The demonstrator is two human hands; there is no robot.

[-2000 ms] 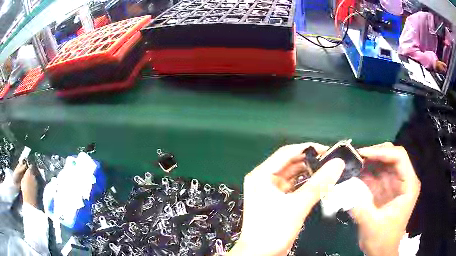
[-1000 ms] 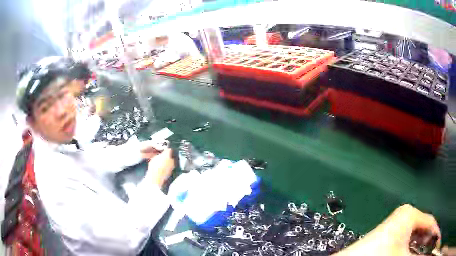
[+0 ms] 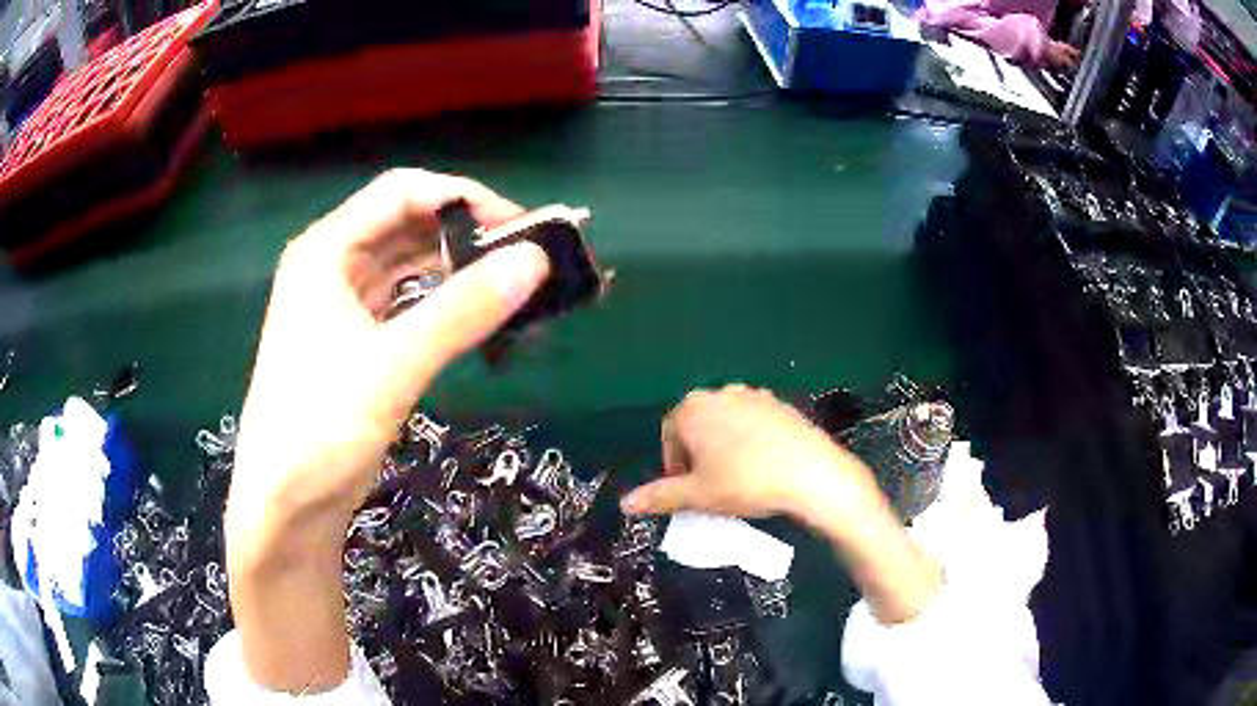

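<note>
My left hand [image 3: 372,345] is raised over the bench at left of centre. It grips a watch body [image 3: 565,276] with a dark face and pale metallic rim; a black clip with a wire handle shows between its fingers. My right hand [image 3: 758,455] is lower and to the right, back up, away from the watch, with the thumb pointing left. A white wipe [image 3: 727,545] sticks out below its curled fingers, which are mostly hidden. A heap of loose clips [image 3: 469,566] lies between and below the hands.
A solvent dispenser [image 3: 924,430] and a pile of wipes [image 3: 986,545] are beside my right wrist. Black foam trays [image 3: 1020,317] with clipped rows stand right. Red and black trays [image 3: 400,83] stand far left. A blue container [image 3: 117,510] is left; a person's pink sleeve [image 3: 986,25] shows far right.
The view has swung back right and down from the neighbouring worker. My right hand is in view again; compared with two seconds ago, my hands are apart and my left hand alone holds the watch.
</note>
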